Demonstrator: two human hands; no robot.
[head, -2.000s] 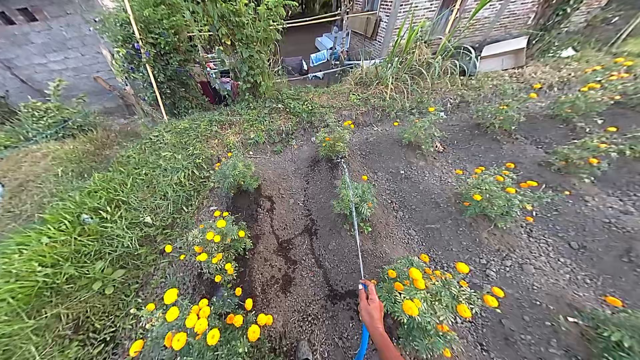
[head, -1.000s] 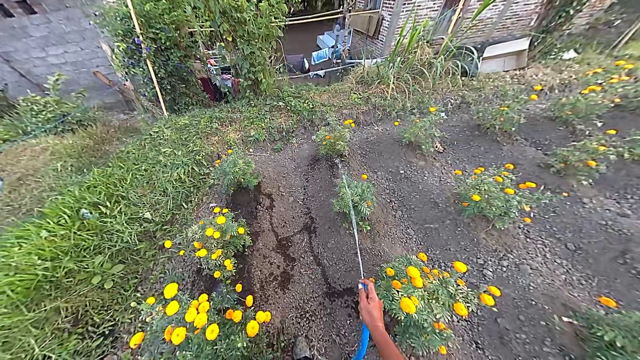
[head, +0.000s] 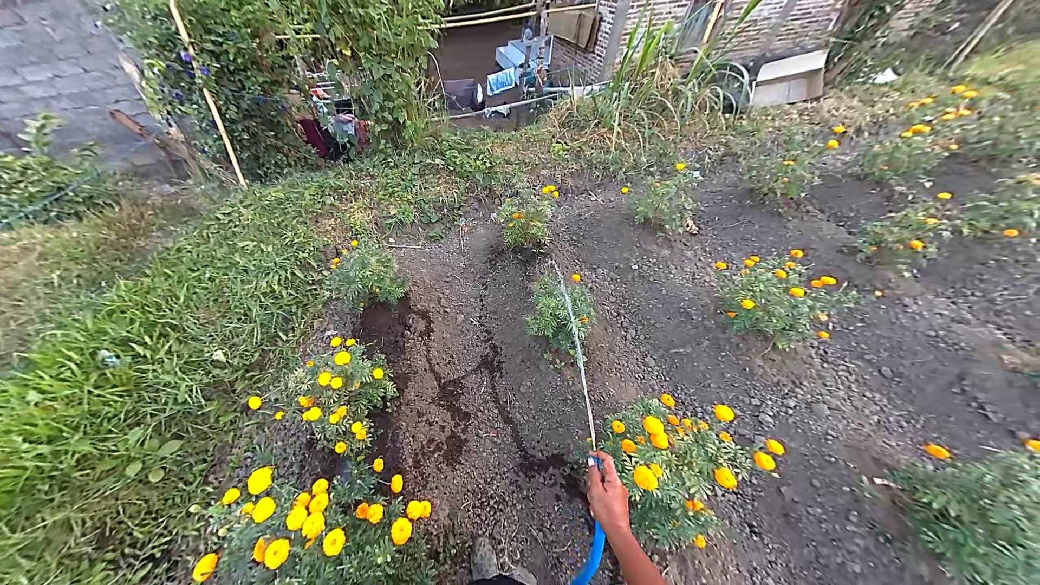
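My right hand (head: 608, 492) grips the end of a blue garden hose (head: 591, 559) at the lower middle of the view. A thin water jet (head: 578, 349) shoots forward from the hose, passing over a small marigold plant (head: 559, 315). It reaches toward the soil near the base of a farther marigold plant (head: 526, 221). Just right of my hand grows a marigold bush (head: 668, 463) with yellow-orange blooms. Dark wet streaks (head: 455, 402) mark the soil left of the jet. My left hand is out of view.
Marigolds with yellow blooms (head: 284, 524) stand at the lower left, beside a grassy strip (head: 154, 390). More marigold plants (head: 776, 301) grow at the right. A boot (head: 485, 561) shows at the bottom edge. Behind are a bamboo pole (head: 209, 97), a grey block wall (head: 61, 73) and a white box (head: 788, 79).
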